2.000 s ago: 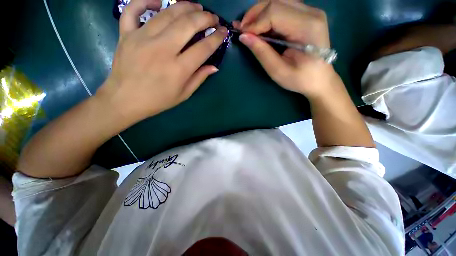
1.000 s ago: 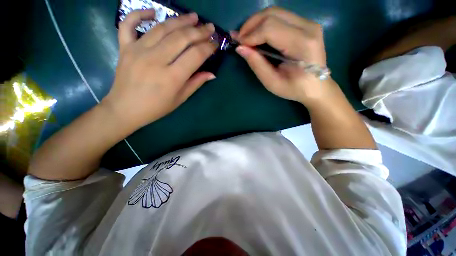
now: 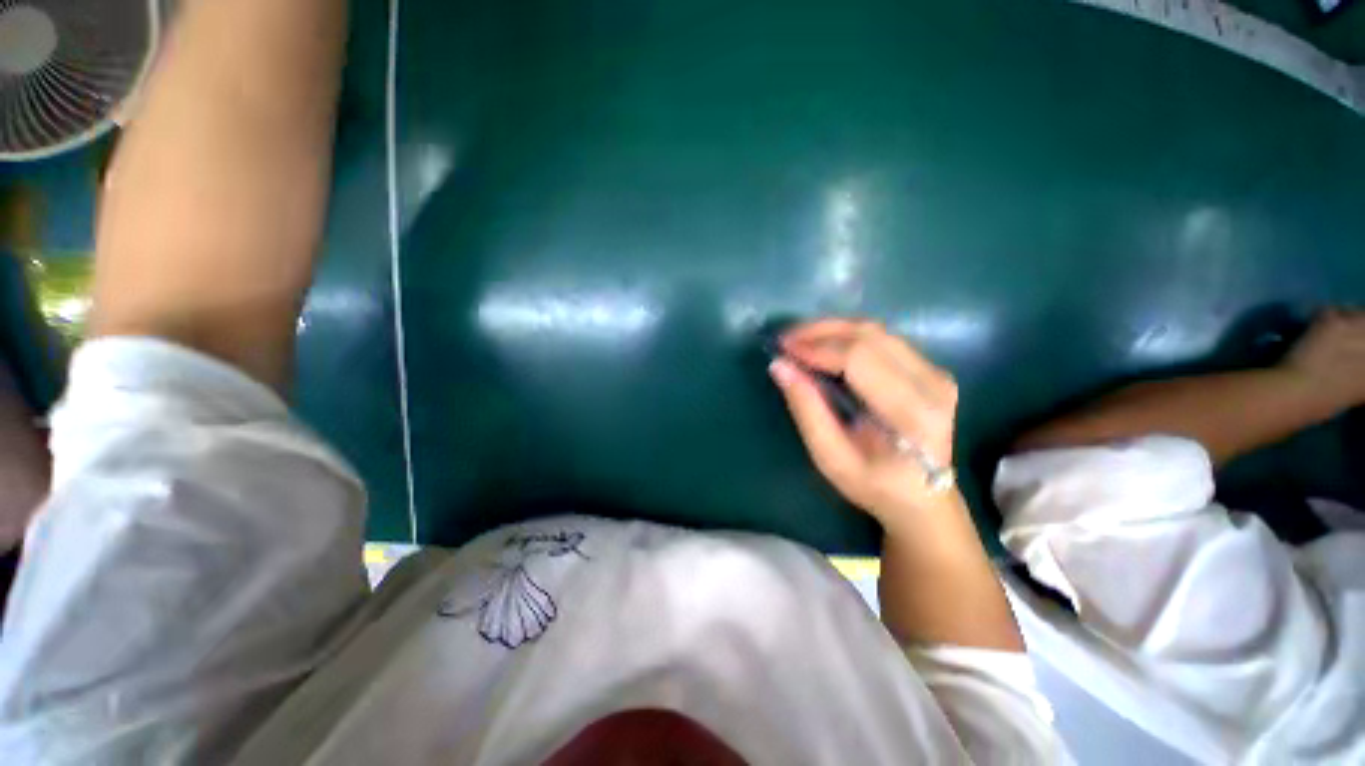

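My right hand (image 3: 883, 407) is over the dark green mat (image 3: 599, 180), right of the middle. It holds a slim tool (image 3: 849, 401), perhaps tweezers, like a pen. The dark tip points up and left, and the rear end has a pale, shiny wrap. My left forearm reaches up along the left side, and my left hand is cut off by the top edge. No black unit shows in the frame.
A white fan (image 3: 68, 75) is at the top left, with shiny yellow film (image 3: 63, 287) below it. A thin white line (image 3: 397, 270) crosses the mat. A pale curved strip (image 3: 1243, 38) is at the top right. Another person's white sleeve (image 3: 1115, 524) and arm are at the right.
My left hand has left the black unit and moved up out of the picture; the unit is gone from view. My right hand still holds the tool. The view has shifted, showing the fan.
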